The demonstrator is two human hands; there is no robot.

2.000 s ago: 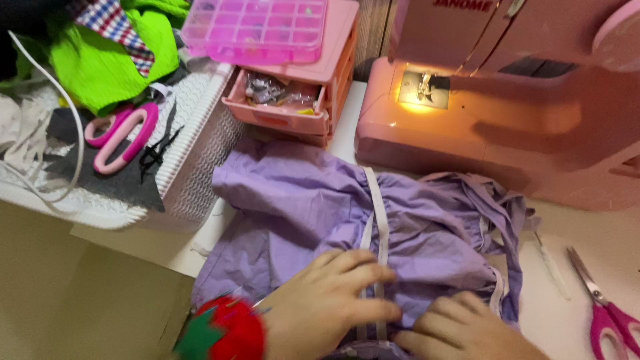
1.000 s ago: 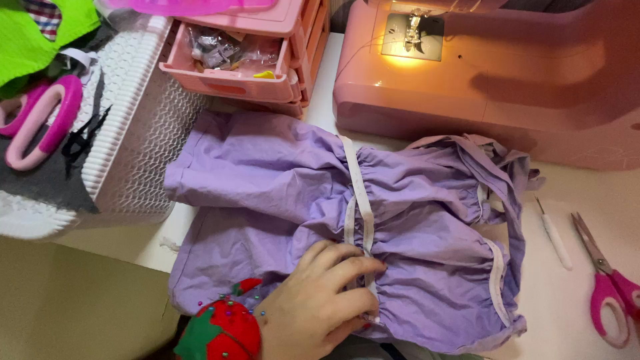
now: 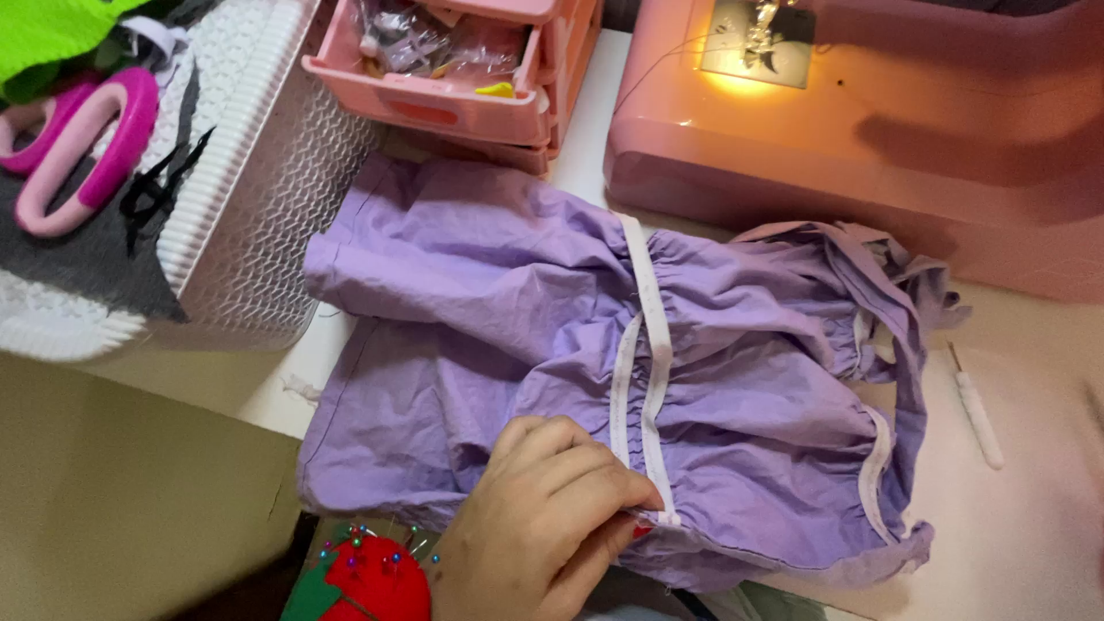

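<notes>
A purple gathered garment [image 3: 448, 293] lies spread on the white table, with white elastic bands [image 3: 655, 345] across its middle and a short white band [image 3: 875, 474] near its right end. My left hand [image 3: 552, 509] pinches the garment's near edge where the long band ends; a small red thing shows by the fingertips. On that wrist sits a red and green pincushion [image 3: 379, 573] with several coloured pins. To the garment's right lies a slim white-handled tool [image 3: 979, 418] with a thin metal tip. My right hand is out of view.
The pink sewing machine [image 3: 828, 164] stands behind the garment, its lamp lit over the needle plate [image 3: 759, 43]. Beside it is a pink drawer unit [image 3: 466, 112] with an open drawer. At left, a white woven basket [image 3: 259, 198] bears pink-handled scissors [image 3: 121, 129] and fabric scraps.
My right hand, on the garment two seconds ago, has left the view. The scissors that lay right of the white-handled tool are gone from that spot. My left hand has moved to the garment's near edge.
</notes>
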